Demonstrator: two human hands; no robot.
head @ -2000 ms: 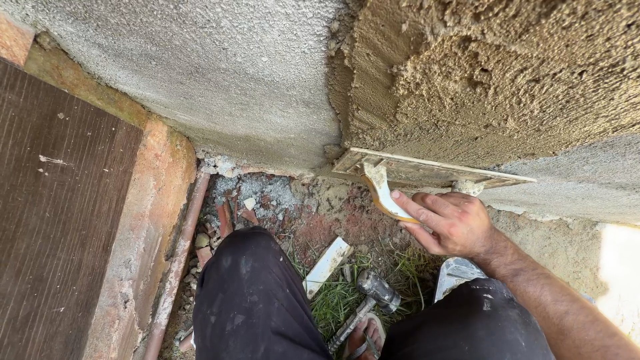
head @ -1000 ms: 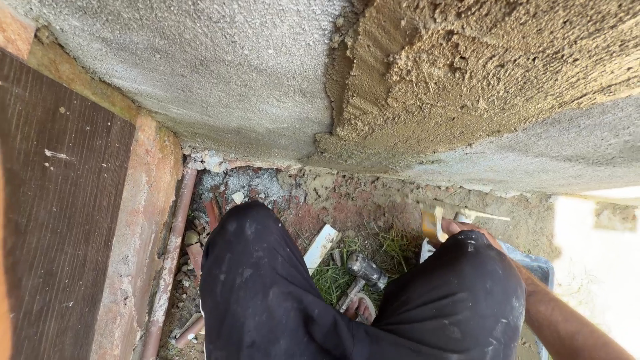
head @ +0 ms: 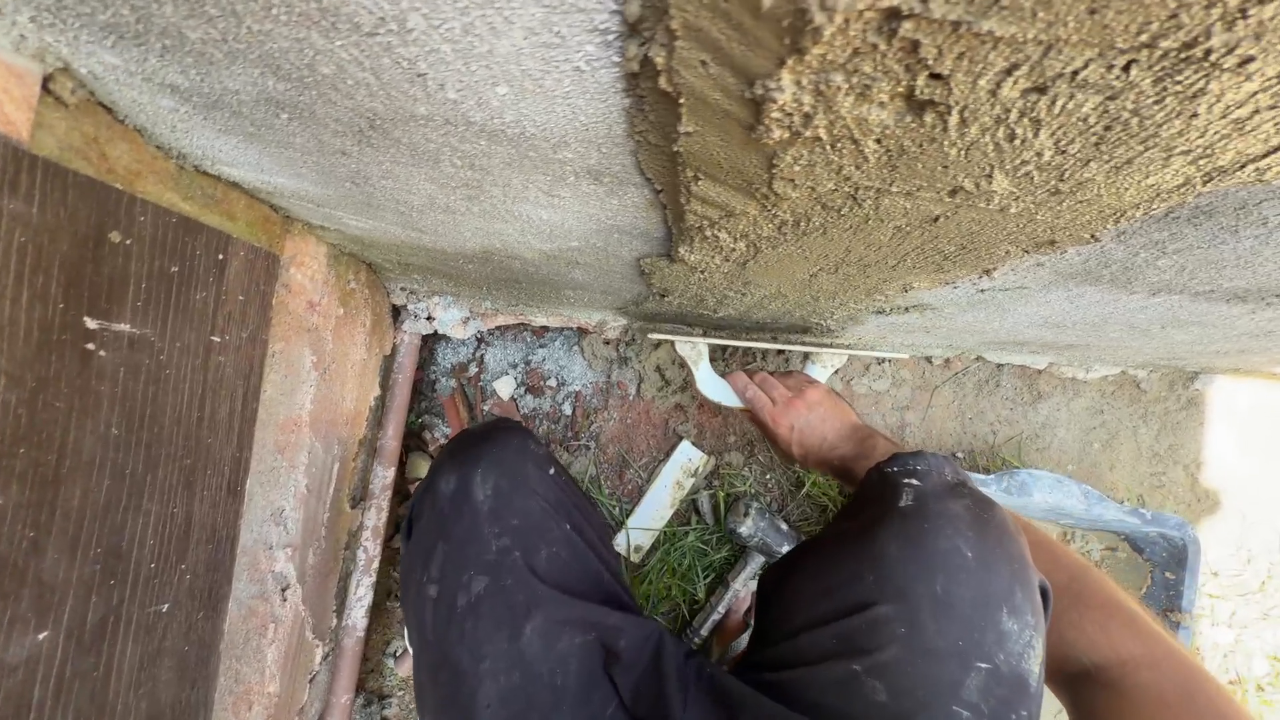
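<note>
My right hand (head: pixel 815 420) is closed around the white handle of a plastering float (head: pixel 780 346), seen edge-on low against the wall. The blade lies at the bottom edge of a patch of wet, sandy mortar (head: pixel 960 130). Around that patch the wall (head: pixel 450 130) has grey, rough, dry render. My right forearm passes behind my right knee. My left hand is out of view.
Between my knees a hammer (head: pixel 760 530) and a white-grey strip (head: pixel 663 500) lie on grass. A mortar tub (head: pixel 1165 550) stands at the right. Along the left run a pipe (head: pixel 380 510), a masonry ledge (head: pixel 285 440) and a dark wood-grain panel (head: pixel 120 400). Rubble lies by the pipe.
One second ago my right hand and the float were lower and farther right, beside my right knee. Now they are back up at the wall's foot, under the wet mortar.
</note>
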